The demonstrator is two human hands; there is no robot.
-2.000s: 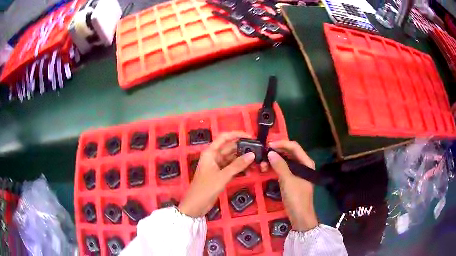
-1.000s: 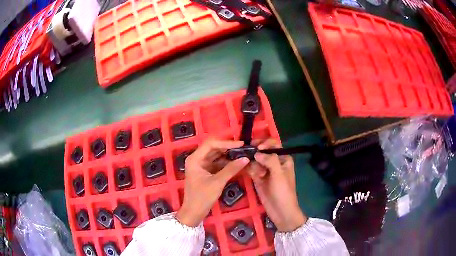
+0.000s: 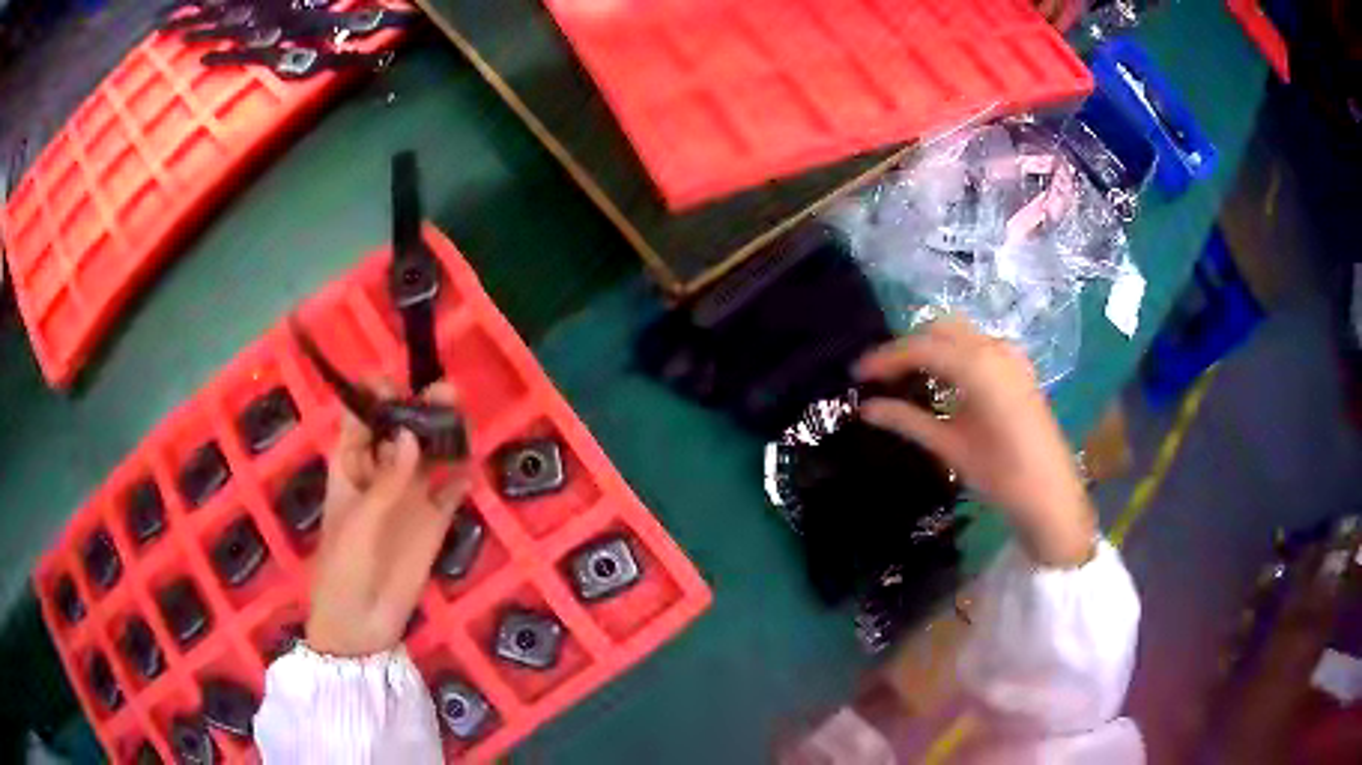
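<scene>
My left hand (image 3: 374, 523) holds a black watch case (image 3: 423, 429) with one black strap (image 3: 332, 369) fitted, above the red parts tray (image 3: 684, 595). Several black watch cases sit in the tray's pockets. A strapped watch (image 3: 414, 277) lies across the tray's top corner. My right hand (image 3: 978, 426) is at the dark pile of straps (image 3: 881, 501) with shiny ends, its thumb and fingers close together at the pile's edge. I cannot tell if it grips a strap.
An orange-red tray (image 3: 135, 165) with strapped watches (image 3: 299, 60) lies at the upper left. Another red tray (image 3: 822, 90) rests on a brown-edged board (image 3: 657, 247) at the top. A crumpled clear bag (image 3: 1001, 224) and a blue bin (image 3: 1158, 112) are at the right.
My view has swung right. My right hand has let go of the watch and moved right to the strap pile. My left hand still holds the watch, whose strap now points up-left.
</scene>
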